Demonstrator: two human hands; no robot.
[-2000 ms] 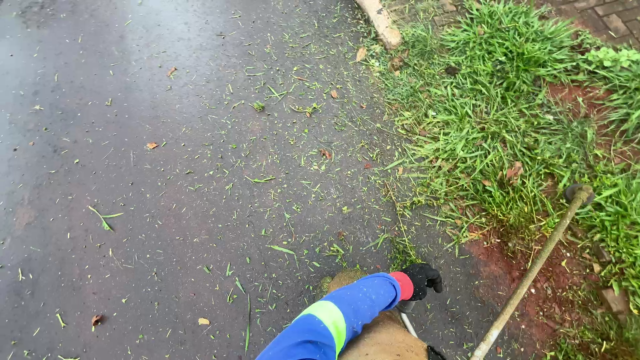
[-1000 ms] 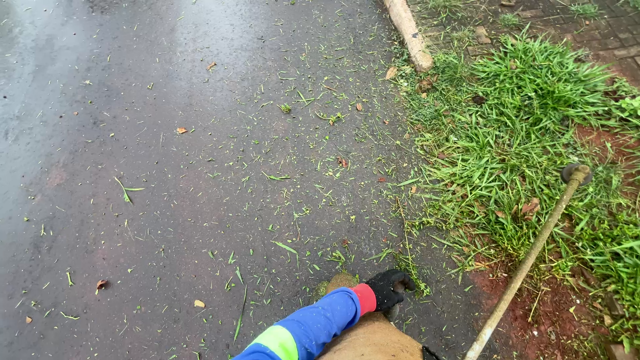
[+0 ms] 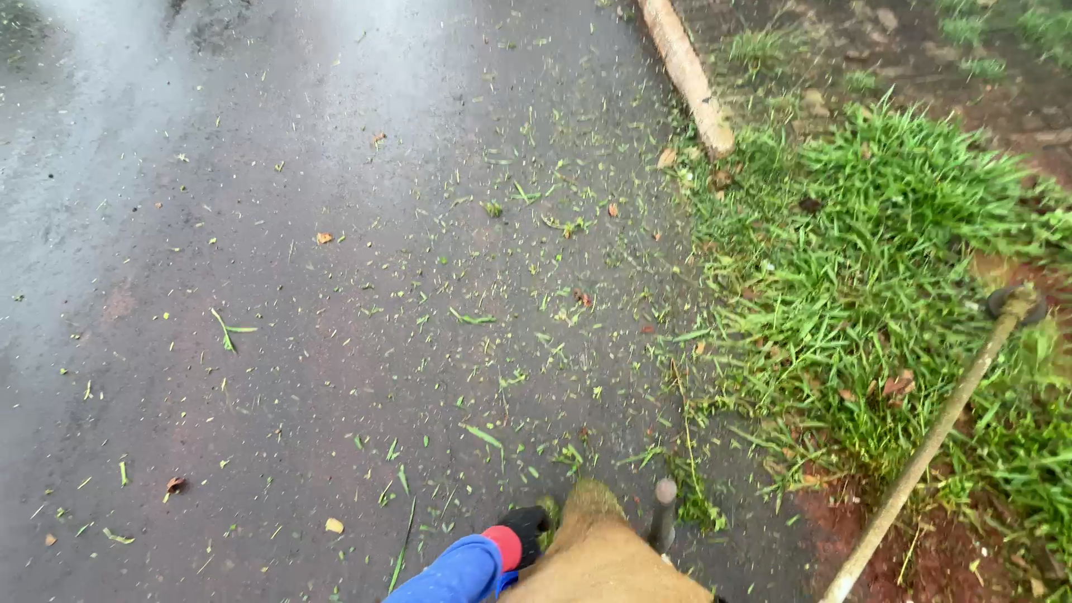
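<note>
My left hand (image 3: 529, 533), in a black glove with a red cuff and a blue sleeve, is at the bottom centre, just left of the tan apron or leg cover (image 3: 599, 548). Its fingers are partly hidden and blurred. Right of the tan cover a grey handle end (image 3: 664, 494) sticks up, apart from that hand. The long shaft of a string trimmer (image 3: 930, 444) slants up from the lower right, its dirty head (image 3: 1017, 306) over the grass (image 3: 871, 276). My right hand is out of view.
Wet asphalt (image 3: 276, 335) strewn with grass clippings spans the left and centre. A concrete curb (image 3: 691, 79) ends at the grass patch. Red soil (image 3: 846, 536) shows at the lower right, and paving with tufts lies at the top right.
My left hand has moved left, from the right side of the tan cover to its left side, off the grey handle. The trimmer head remains over the grass.
</note>
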